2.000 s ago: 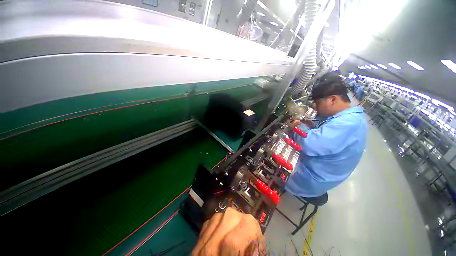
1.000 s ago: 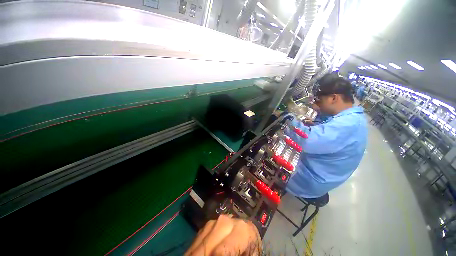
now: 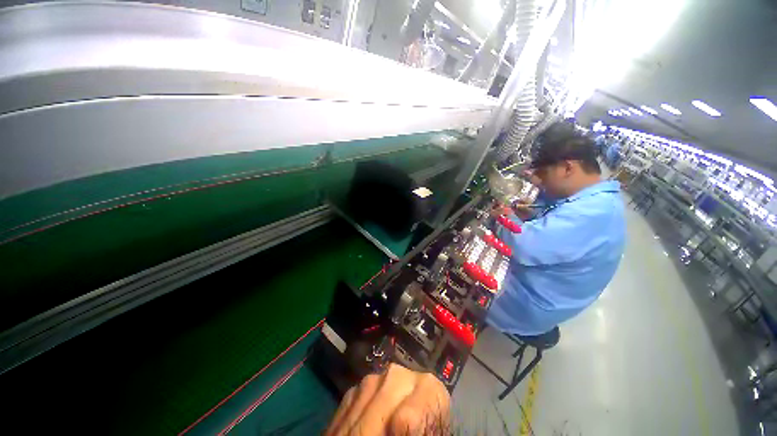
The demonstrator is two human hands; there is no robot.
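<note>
One bare hand, seemingly my right hand (image 3: 394, 404), is at the bottom edge, cut off by it. Its back and bent knuckles show; the fingertips and anything in them are hidden. It is over the near end of a black test fixture (image 3: 417, 322). A red toggle clamp handle (image 3: 454, 324) lies slanted on this fixture, with a small red digital display (image 3: 448, 369) below it. More fixtures with red handles run away in a row. My left hand is not in view.
A person in a blue smock (image 3: 571, 255) sits on a stool beyond the fixtures, hands at the row's far end. A green conveyor belt (image 3: 230, 341) with metal rails runs at left. A black box (image 3: 383, 197) stands across it. A ribbed hose hangs above.
My hand dipped slightly down-left, then moved back a little to the right at the same fixture. The seated person's arm shifted and came back. The handles look unchanged.
</note>
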